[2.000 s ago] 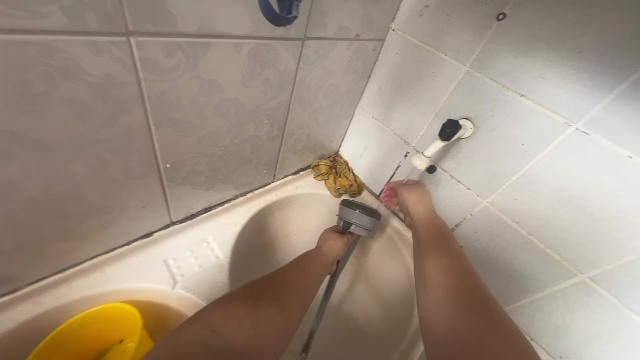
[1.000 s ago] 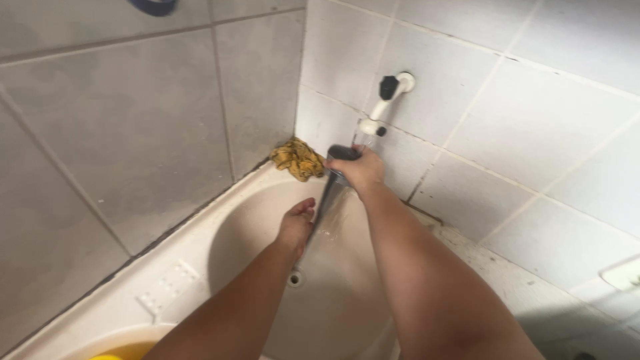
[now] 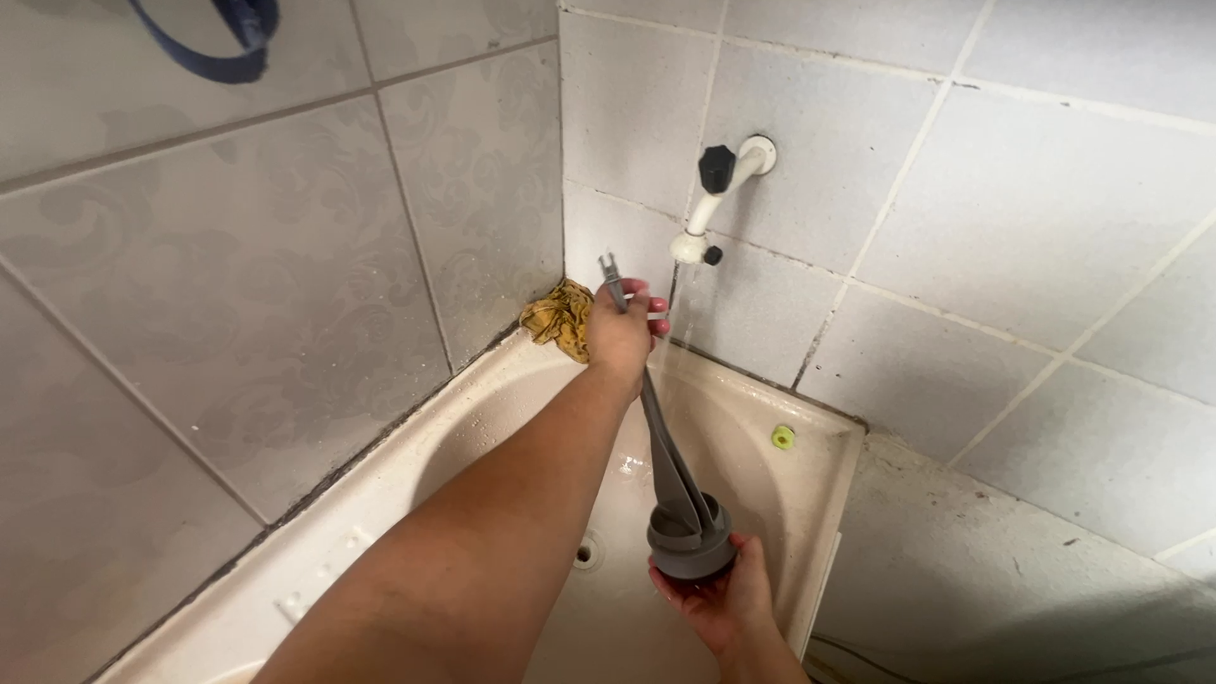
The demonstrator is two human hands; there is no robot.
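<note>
A long grey plastic part with a round cup-like base [image 3: 692, 537] slants over the sink basin. My left hand [image 3: 627, 328] grips its thin upper end, whose small forked tip sticks out above the fingers. My right hand [image 3: 717, 594] holds the round base from below, low over the basin. A white tap [image 3: 703, 214] with black knobs is on the wall just right of my left hand, and a thin stream of water falls from it. A crumpled yellow cloth [image 3: 560, 320] lies in the corner, partly behind my left hand.
The beige sink [image 3: 532, 380] fits against two tiled walls, with its drain hole [image 3: 583, 553] between my arms. A small green round object [image 3: 783, 437] sits on its right side. A blue strap or loop [image 3: 223, 57] hangs at the upper left.
A second ago my right hand was up by the tap on the grey part; now it is low, under the round base. My left hand has moved up to the thin end.
</note>
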